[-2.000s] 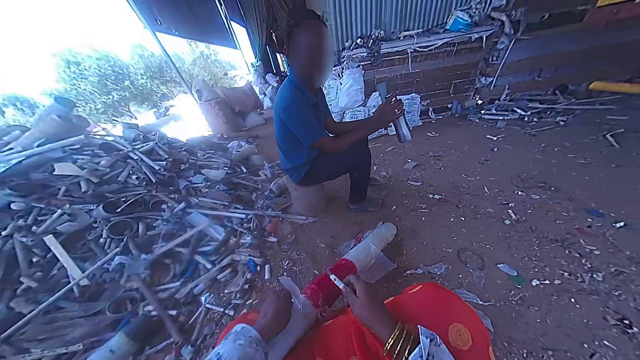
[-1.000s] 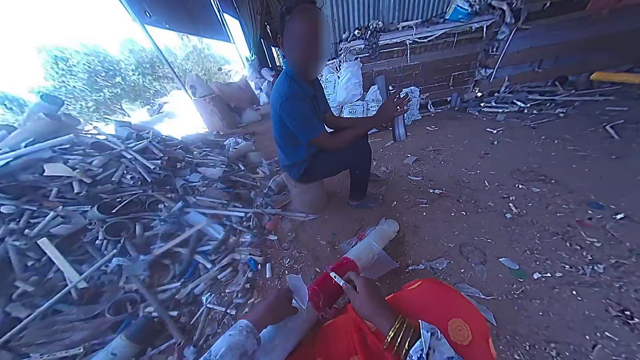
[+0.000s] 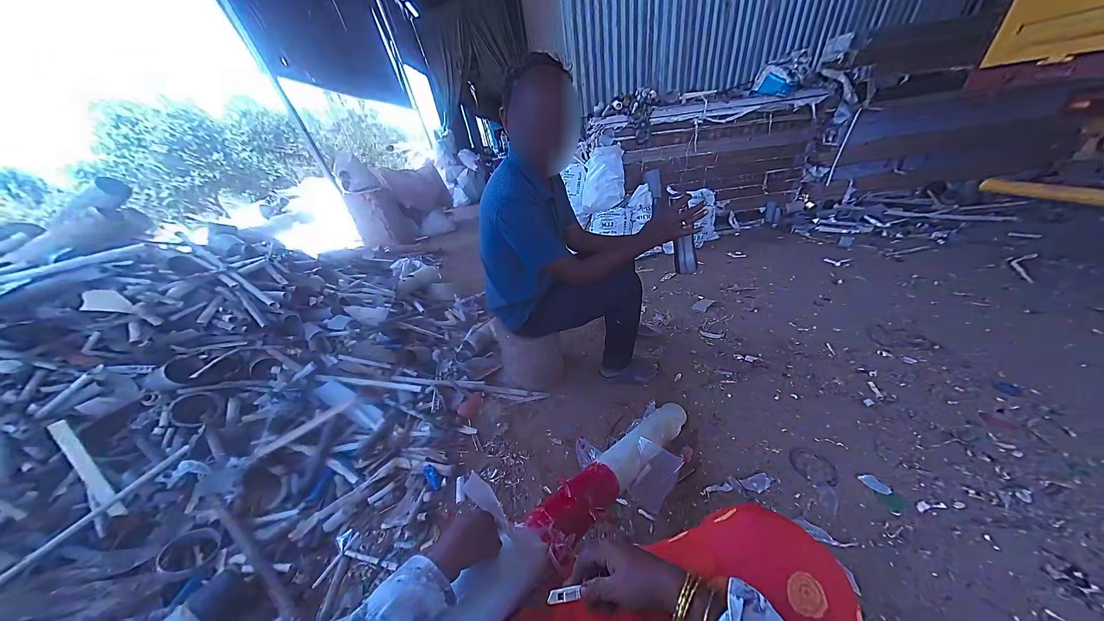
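Note:
A pale plastic pipe [image 3: 651,431] with red film [image 3: 573,500] around its middle slants away from my lap, its near part between my hands. My left hand [image 3: 466,539] is closed on a piece of translucent plastic film [image 3: 485,498] at the pipe's left side. In my right hand [image 3: 621,576], right of the pipe, is a small white object [image 3: 565,594] with dark marks, perhaps a blade or cutter. A loose flap of clear film [image 3: 655,474] hangs from the pipe's far part.
A large heap of scrap pipes [image 3: 259,371] lies to the left. Ahead, a person in a blue shirt [image 3: 526,233] sits holding a grey pipe piece [image 3: 686,250]. White sacks [image 3: 604,181] stand behind. Plastic scraps [image 3: 875,484] litter the ground at right. Orange cloth [image 3: 759,561] covers my lap.
My right hand has moved down along the pipe toward me, with the small white object in it. My left hand remains by the film. The seated person's hands have moved apart.

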